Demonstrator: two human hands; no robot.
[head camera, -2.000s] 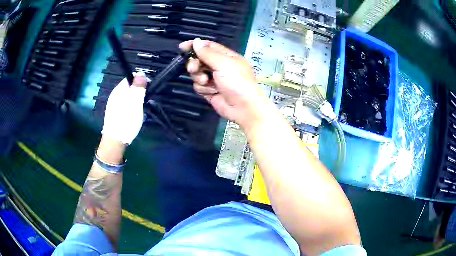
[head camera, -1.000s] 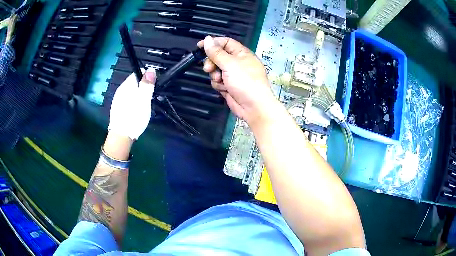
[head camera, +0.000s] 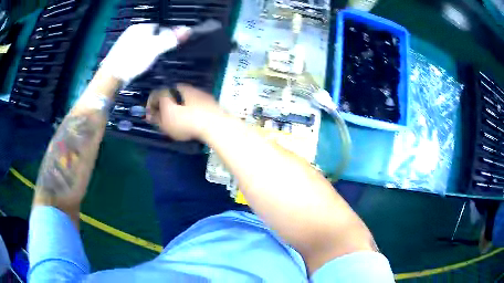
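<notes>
My left hand (head camera: 132, 54), in a white glove, is over the upper left of the black ribbed tray (head camera: 190, 77). Its fingers are closed on a black stick assembly (head camera: 203, 37), which is blurred and points right. My bare right hand (head camera: 185, 113) is lower, over the tray's near part. It is blurred, with curled fingers around a small dark piece (head camera: 177, 95); its full shape is hidden. Rods with silver sections lie in the tray slots.
The silver-grey jig (head camera: 284, 66) with a clear looped hose (head camera: 344, 135) is right of the tray. Beyond it are a blue bin (head camera: 404, 72) of small black parts and crinkled clear film (head camera: 425, 132). More ribbed trays stand far left (head camera: 47, 55) and far right (head camera: 486, 138).
My hands have moved apart: the left up and slightly left, the right down and left over the tray. The stick assembly now points right. The view has shifted, so jig and bin sit further left.
</notes>
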